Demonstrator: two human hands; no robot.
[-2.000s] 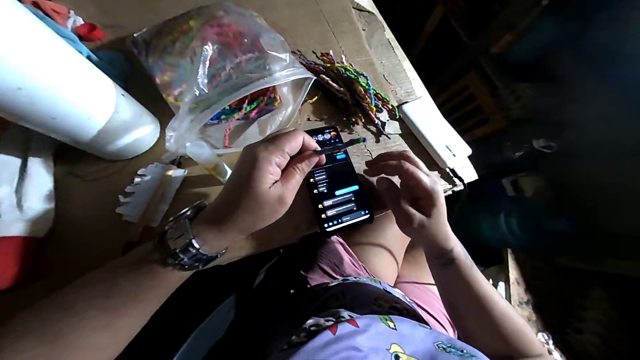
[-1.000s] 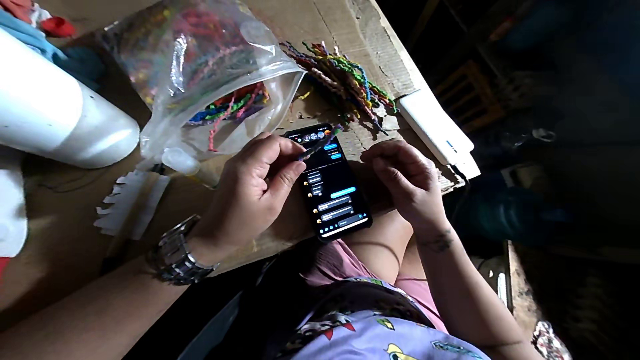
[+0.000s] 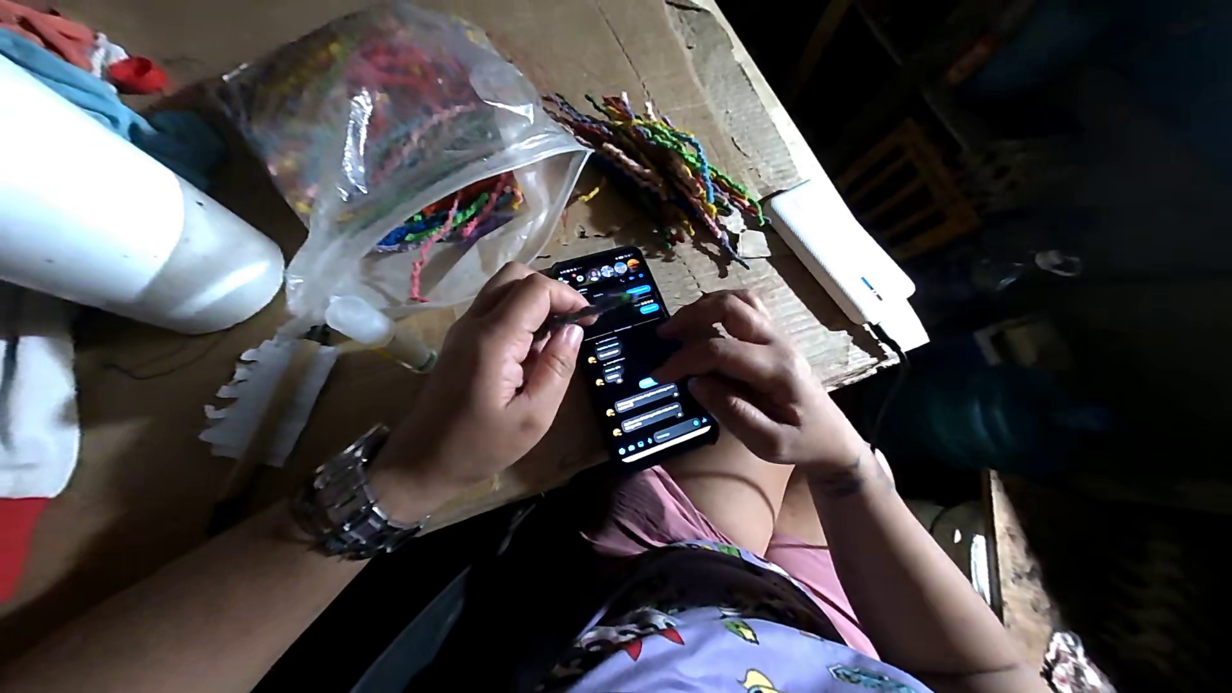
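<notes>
Between the thumb and forefinger of my left hand is one end of a thin dark braided cord, its greenish free part pointing right over a lit smartphone. My right hand hovers at the phone's right side, fingers bent and apart; whether a fine thread lies between them cannot be told. Beyond the phone lies a loose bundle of multicoloured braided cords. An unsealed clear plastic bag to its left holds many more such cords.
A large white cylindrical container lies at the left by teal and red cloth. A notched white piece and a small translucent bottle sit near my left wrist. A white rectangular device rests at the cardboard-covered table's right edge.
The cord in my left hand has stayed over the phone while its free end changed angle. My right hand's fingers were closer together a second ago and are now more spread.
</notes>
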